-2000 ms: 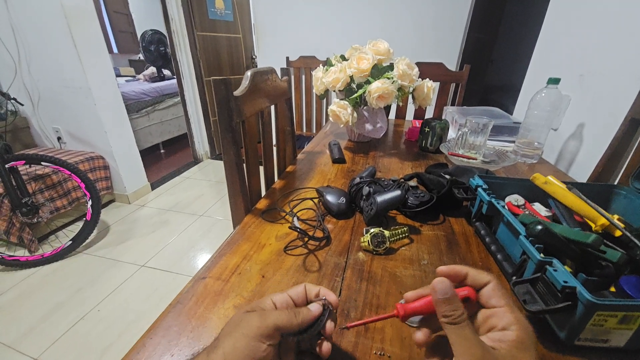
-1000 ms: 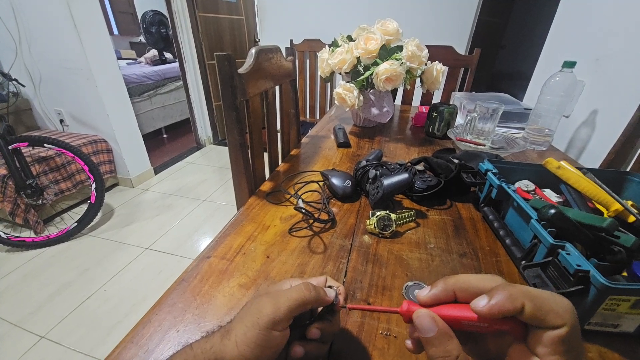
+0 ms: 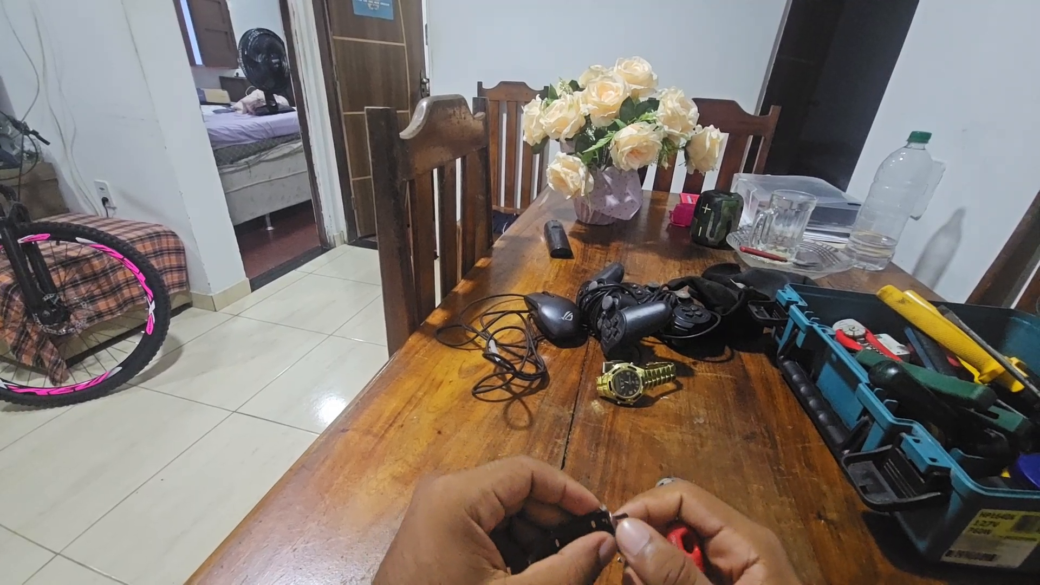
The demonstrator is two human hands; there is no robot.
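Near the bottom edge of the head view, my left hand (image 3: 504,524) holds a small dark part (image 3: 569,530), perhaps a watch strap or case, mostly covered by the fingers. My right hand (image 3: 699,536) meets it, thumb and forefinger pinching at the part's right end. A red-handled screwdriver (image 3: 684,543) is tucked in the right palm; only a bit of its handle shows. Just behind the right fingers, the edge of a small round metal piece (image 3: 666,481) peeks out. Farther up the wooden table (image 3: 455,439) lies a gold-coloured wristwatch (image 3: 634,382) with a dark dial.
A teal toolbox (image 3: 861,406) with pliers and other tools stands at the right. Beyond the watch lie a corded computer mouse (image 3: 556,317) and black game controllers (image 3: 634,321). Farther back are a flower vase (image 3: 605,195), a glass mug (image 3: 784,219) and a plastic bottle (image 3: 890,203).
The screwdriver's tip was at the dark part in my left hand; now its handle is back in my right palm. My right fingers have moved left onto the part.
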